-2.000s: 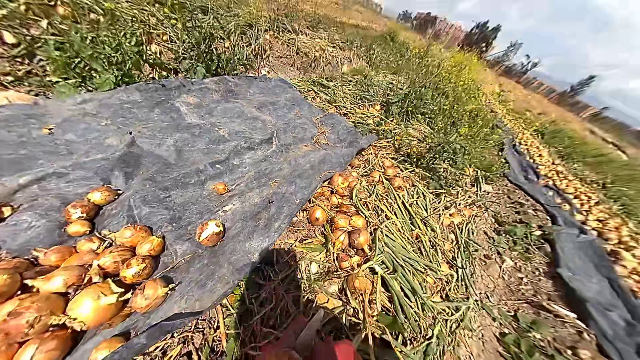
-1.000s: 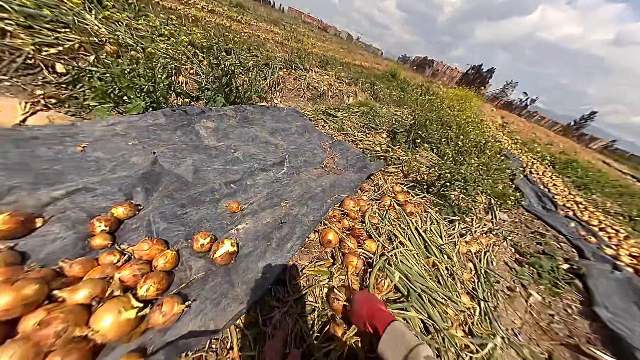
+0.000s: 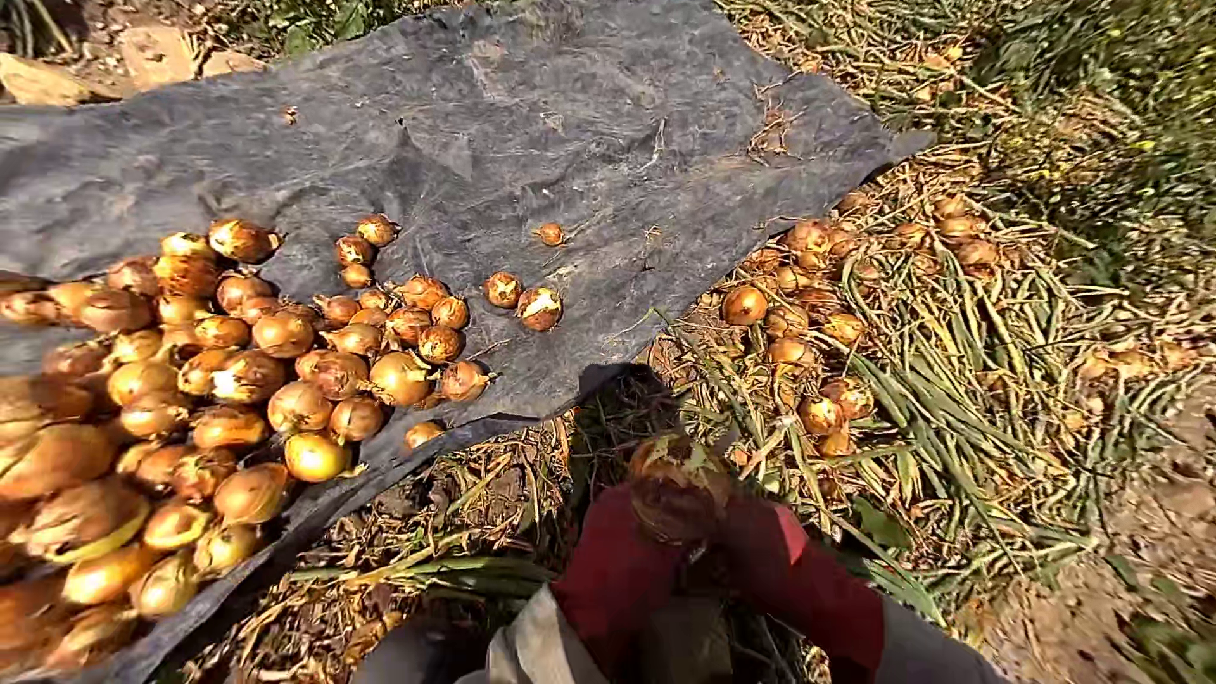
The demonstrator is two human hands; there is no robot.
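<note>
Both hands, in red gloves, are close together at the bottom centre of the head view. My left hand (image 3: 617, 551) is around the lower left of an onion (image 3: 679, 480), and my right hand (image 3: 793, 570) meets it from the right. The fingers are blurred and in shadow, so the right hand's exact hold is unclear. A heap of onions (image 3: 228, 380) lies on the grey sheet (image 3: 532, 123) to the left. More onions (image 3: 793, 313) with long, drying leaves lie on the ground right of the sheet.
Cut onion leaves and stalks (image 3: 959, 399) cover the ground on the right. Bare soil (image 3: 1092, 608) shows at the lower right. Stones (image 3: 161, 57) lie beyond the sheet's upper left edge, and weeds (image 3: 1102, 85) grow at the upper right.
The view has tilted down. The gloved hand that was low among the ground onions is now beside the other, with an onion between them.
</note>
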